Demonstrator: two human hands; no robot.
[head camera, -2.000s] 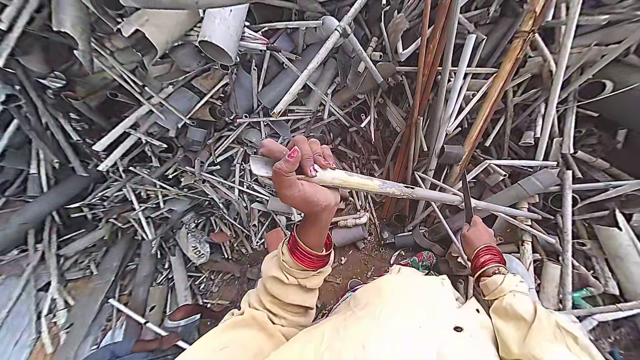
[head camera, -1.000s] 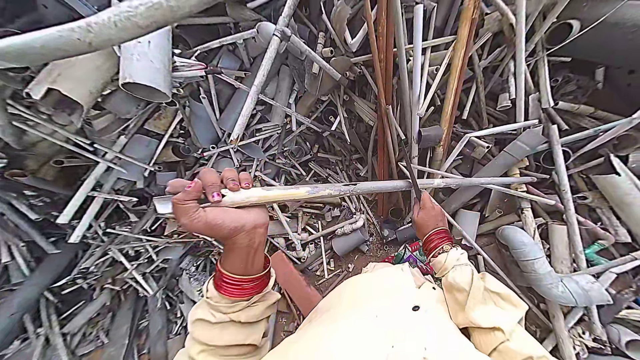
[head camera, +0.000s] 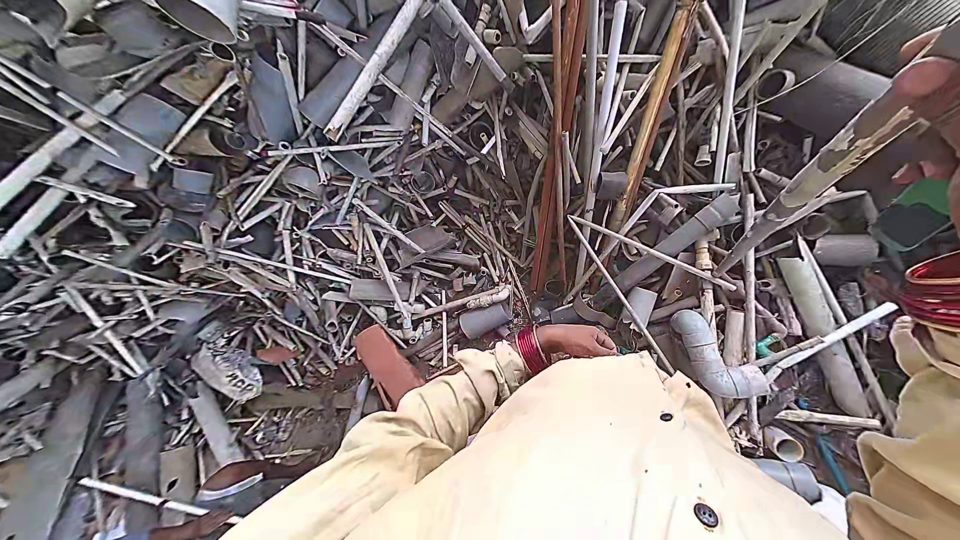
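My right hand (head camera: 926, 112), cut off by the right edge, grips the upper part of a worn grey pipe (head camera: 832, 165) with a peeled, jagged patch. The pipe slants down to the left over the scrap. Low in the middle, my left hand (head camera: 581, 341) is curled close to the front of my cream shirt. Its palm is hidden, so I cannot tell whether it holds anything. Red bangles circle both wrists. Beneath my right hand shows a green and dark object (head camera: 911, 214), partly covered. No blade can be made out.
Cut plastic pipes and broken pieces cover the ground. A grey elbow pipe (head camera: 720, 360) lies right of my left hand, and a reddish-brown flat piece (head camera: 386, 367) lies left of it. Brown rods (head camera: 559, 165) stand beyond. Part of another person's foot (head camera: 240, 480) shows at lower left.
My left hand has left the pipe's end and dropped to my shirt front. My right hand has moved up to the right edge and now grips the pipe. The view has shifted.
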